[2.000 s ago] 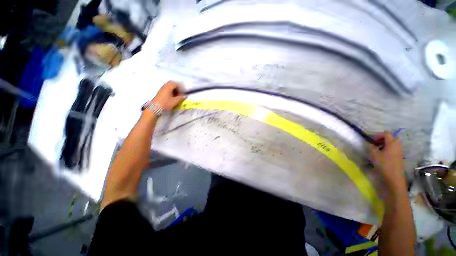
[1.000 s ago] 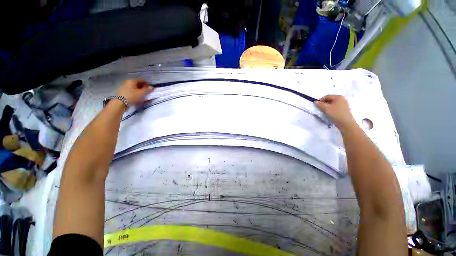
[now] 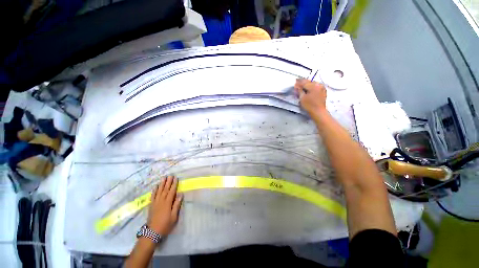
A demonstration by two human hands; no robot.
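The yellow marking template lies curved along the near part of the table. My left hand rests flat on its left part, fingers spread. My right hand is at the right end of the waistband stack, fingers closed together at the edge of a white piece. The pieces are white with dark edges and lie in curved layers at the far side. The thin blue-purple marking pen sticks up from my right hand. Whether the fingertips grip the white piece is hard to tell.
A white tape roll lies at the far right. The steam iron with its tan handle stands at the right beside hoses. A fabric heap is at left, with dark strips below it. Curved pen lines cover the table cloth.
The dark-edged strip held between both hands now lies on the far stack. My left hand has come back to the template. My right hand has moved to the stack's right end.
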